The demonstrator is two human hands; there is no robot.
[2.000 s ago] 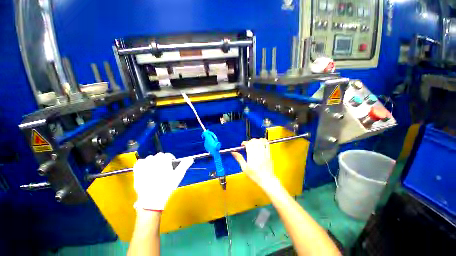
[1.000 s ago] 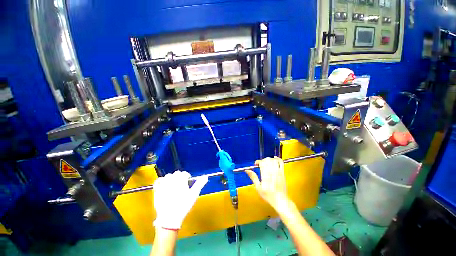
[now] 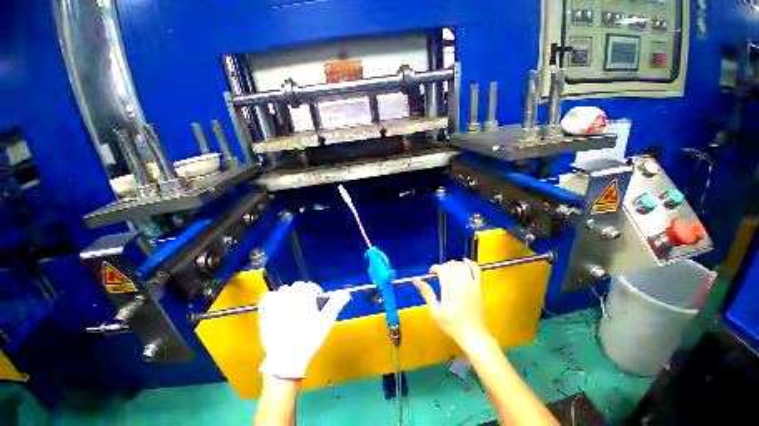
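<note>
The pull bar [image 3: 374,285] is a long steel rod running across in front of the yellow panel [image 3: 366,354]. My left hand [image 3: 295,329], in a white glove, grips the bar left of centre. My right hand [image 3: 453,301], bare, grips it right of centre. The blue air blow gun [image 3: 381,279] hangs on the bar between my hands, its thin nozzle pointing up at the press. The mould [image 3: 358,170] is a light-edged slab at the press opening, with a second slab above it. Its cavities cannot be seen.
Dark side rails flank the opening. The control box [image 3: 666,212] with red and green buttons is at right, above a white bucket [image 3: 649,320]. Metal shelves with upright pins stand left [image 3: 175,195] and right [image 3: 533,143]. A control panel [image 3: 616,46] is at upper right.
The lower mould slab has come forward out of the opening and now covers the yellow strip seen before. Both hands stay on the bar. The view has shifted so the press sits further right.
</note>
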